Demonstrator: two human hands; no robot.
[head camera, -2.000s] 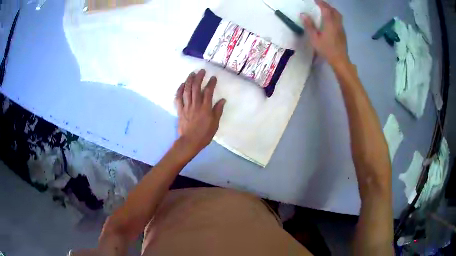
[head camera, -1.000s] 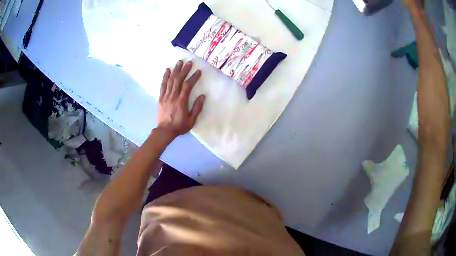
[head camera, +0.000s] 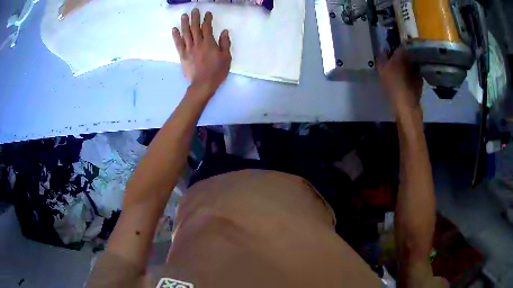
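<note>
The pale fabric stack (head camera: 259, 50) lies on the table, its straight corner at the right. My left hand (head camera: 203, 55) rests flat on its near edge with fingers spread, holding nothing. The cloth weight (head camera: 225, 3) lies on the stack and is cut off by the top edge of the view. The electric cloth cutter (head camera: 433, 34) stands right of the stack, with a grey base plate and an orange-yellow motor housing. My right hand (head camera: 400, 76) is blurred at the cutter, between base plate and motor; its fingers are partly hidden, so its grip cannot be told.
A tan wooden strip (head camera: 70, 7) lies on the fabric at the upper left. Thin white scraps (head camera: 16, 25) lie at the far left of the table (head camera: 169, 107). Heaps of white and dark fabric waste (head camera: 101, 163) are below the table edge. A dark cord (head camera: 482, 112) runs down at the right.
The cutter has come into view beside the stack, with my right hand at it. The view has shifted, so the stack and weight sit higher. My left hand stays flat on the fabric.
</note>
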